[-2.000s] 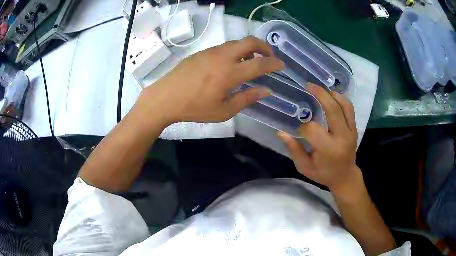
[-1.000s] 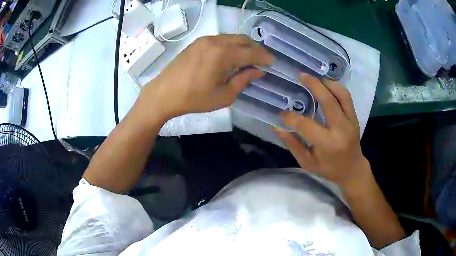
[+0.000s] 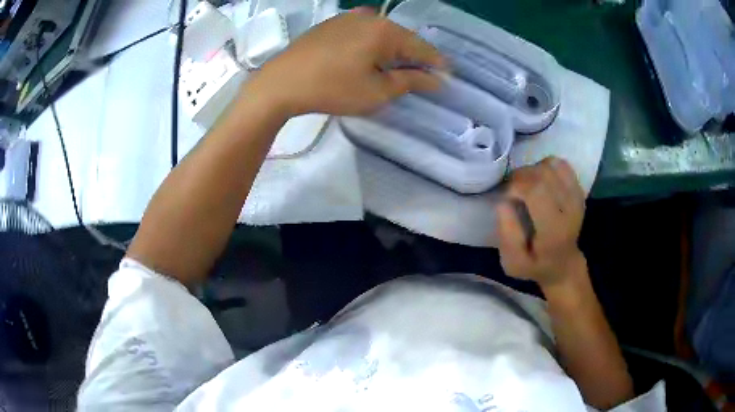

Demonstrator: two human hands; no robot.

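Note:
Two translucent oval water tanks lie side by side on a white foam sheet [image 3: 584, 113]. The near tank [image 3: 479, 173] shows a channel and a round fitting inside; the far tank [image 3: 536, 68] also has a round fitting at its right end. My left hand [image 3: 355, 68] is over the left part of the near tank, fingers bent and blurred, and hides what is under it. My right hand [image 3: 548, 213] is curled off the near tank's right end. Something dark shows between its thumb and fingers; I cannot tell whether it is an object or shadow.
A power strip [image 3: 211, 80] and a white charger [image 3: 262, 39] stand at the left, with a looped white cable [image 3: 310, 137] near my left forearm. A black cord [image 3: 179, 96] hangs across the left. Spare translucent tanks [image 3: 693, 60] are at the far right.
My right hand has left the near tank and curled up, nearer to me. My left hand has moved up slightly. A cable loop now shows beside my left forearm.

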